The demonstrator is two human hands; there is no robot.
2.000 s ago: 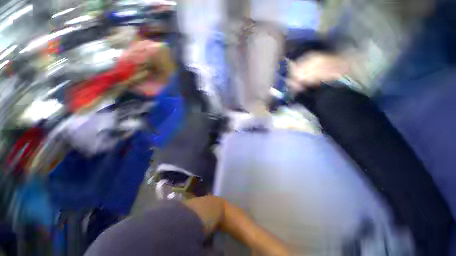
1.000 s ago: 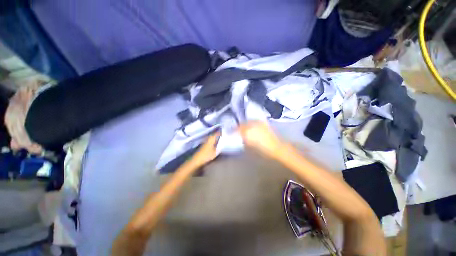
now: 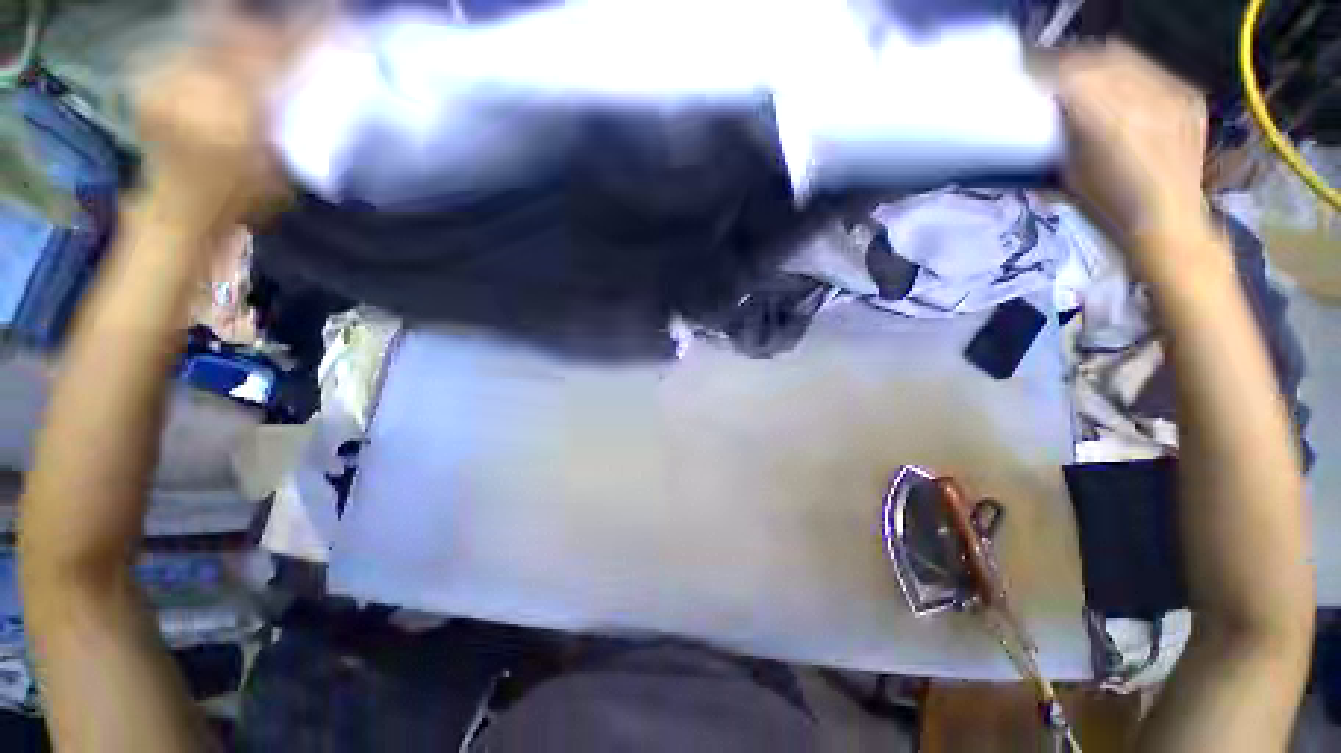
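Note:
A white and dark grey garment piece (image 3: 588, 191) is stretched in the air across the top of the view, blurred by motion. My left hand (image 3: 213, 125) holds its left end at the upper left. My right hand (image 3: 1125, 133) holds its right end at the upper right. Both hands are blurred and both arms are raised. A steam iron (image 3: 934, 544) with a reddish-brown handle lies on the pressing table (image 3: 618, 471) at its right part, untouched.
A smartphone (image 3: 1006, 338) lies at the table's far right, beside a crumpled grey and white garment heap (image 3: 971, 250). A black square pad (image 3: 1129, 537) is at the right edge. A yellow hose (image 3: 1268, 111) hangs at the upper right. Cloth hangs over the table's left edge.
Both hands have moved from the garments on the table up and apart, lifting one piece and spreading it. The black roll behind the table is no longer recognisable behind it. The iron remains on the table.

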